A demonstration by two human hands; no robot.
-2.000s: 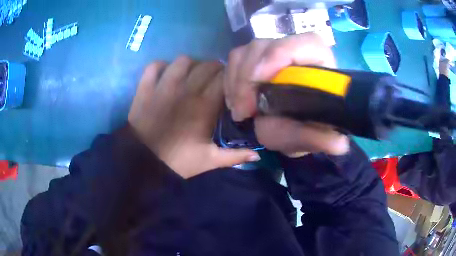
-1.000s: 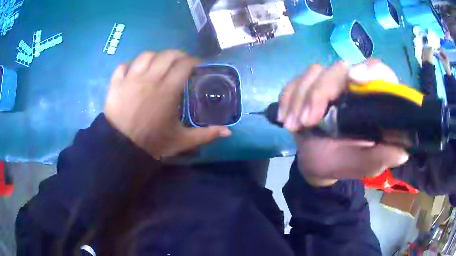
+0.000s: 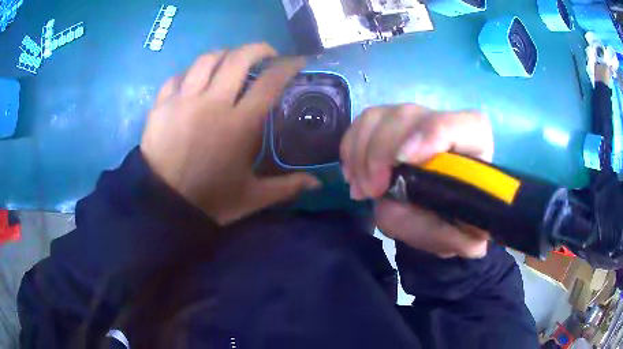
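Note:
A speaker unit [image 3: 311,121] with a light-blue rim and a black face with a round cone lies face up on the green mat in front of me. My left hand [image 3: 218,133] holds it from the left side, with the thumb along its near edge. My right hand [image 3: 423,174] is shut on the electric screwdriver [image 3: 478,198], which has a black barrel and a yellow lever. The screwdriver lies slanted, its rear to the right. My right fingers are at the unit's right edge and hide the bit.
The screw feeder [image 3: 335,24] stands at the back centre. Blue speaker units [image 3: 511,46] stand at the back right. Small blue strips [image 3: 161,27] lie at the back left, and a blue housing [image 3: 8,108] at the left edge. Another person's arm [image 3: 602,112] shows at the right.
My right hand has brought the screwdriver left, up to the speaker unit's right side, and its rear has dropped lower in view. The view has also shifted slightly.

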